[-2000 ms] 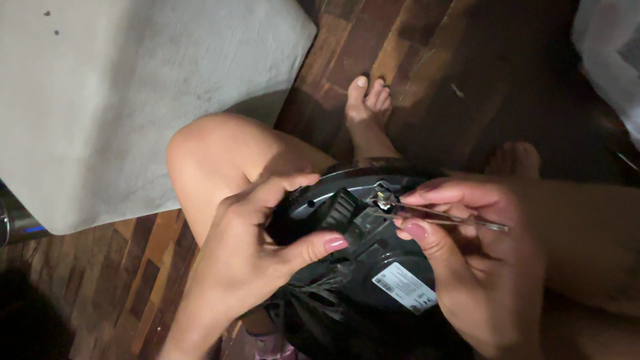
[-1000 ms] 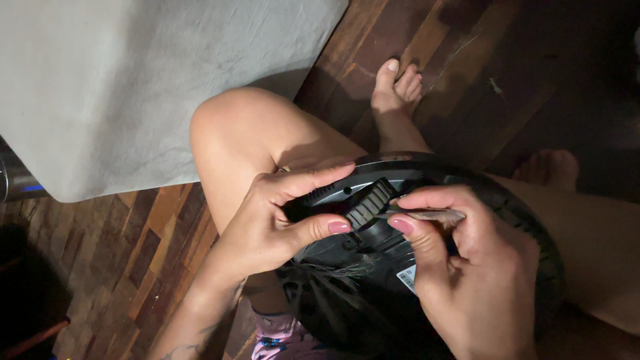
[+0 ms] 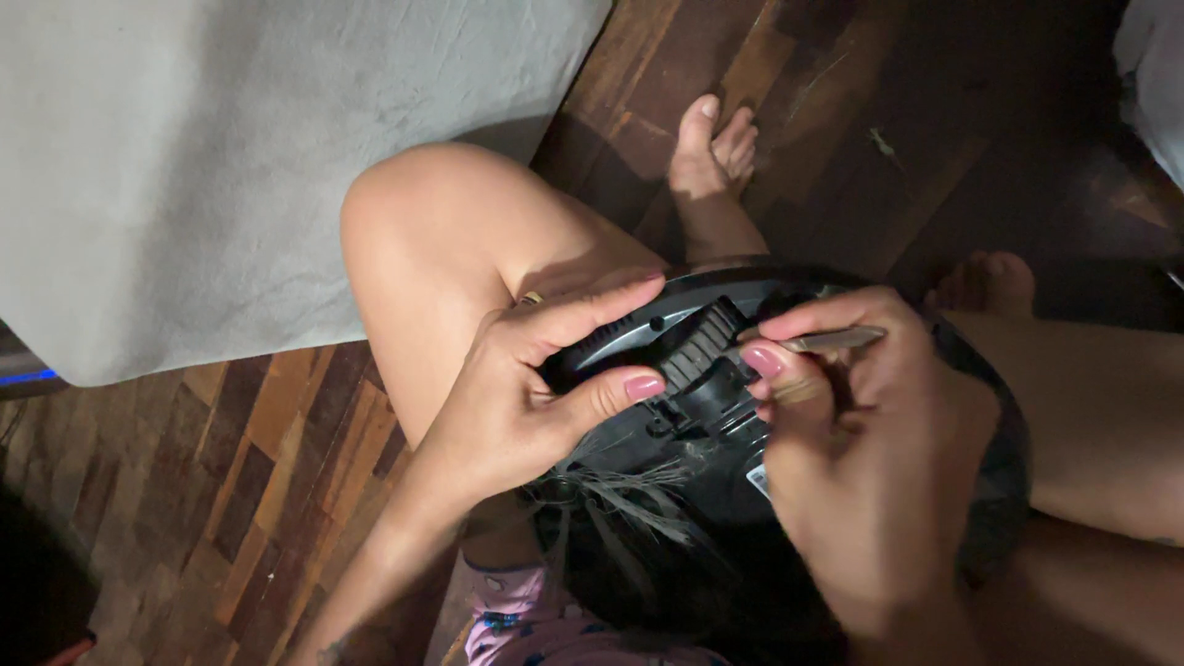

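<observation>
A round black plastic device, apparently a robot vacuum (image 3: 712, 490), lies underside up on my lap, with a side brush of frayed grey bristles (image 3: 638, 495). My left hand (image 3: 536, 388) grips it at the left, fingers along the rim and thumb against the ribbed black wheel (image 3: 705, 347). Between the thumb and fingers of my right hand (image 3: 860, 435) is a slim metal tool, perhaps tweezers (image 3: 832, 339); its tip is at the right side of the wheel, mostly hidden by my fingertips. A white label (image 3: 758, 478) is partly covered by my right hand.
A grey upholstered piece of furniture (image 3: 268, 185) stands at the upper left. Below is a wooden parquet floor (image 3: 222, 462), with a small bit of debris (image 3: 883, 143) on it. My bare feet are on the floor, and pale fabric (image 3: 1156, 83) hangs at the upper right.
The metal tool, earlier pointing at a shiny part beside the wheel, is now held closer in at the wheel's side. My right hand covers more of the label. The view has shifted somewhat.
</observation>
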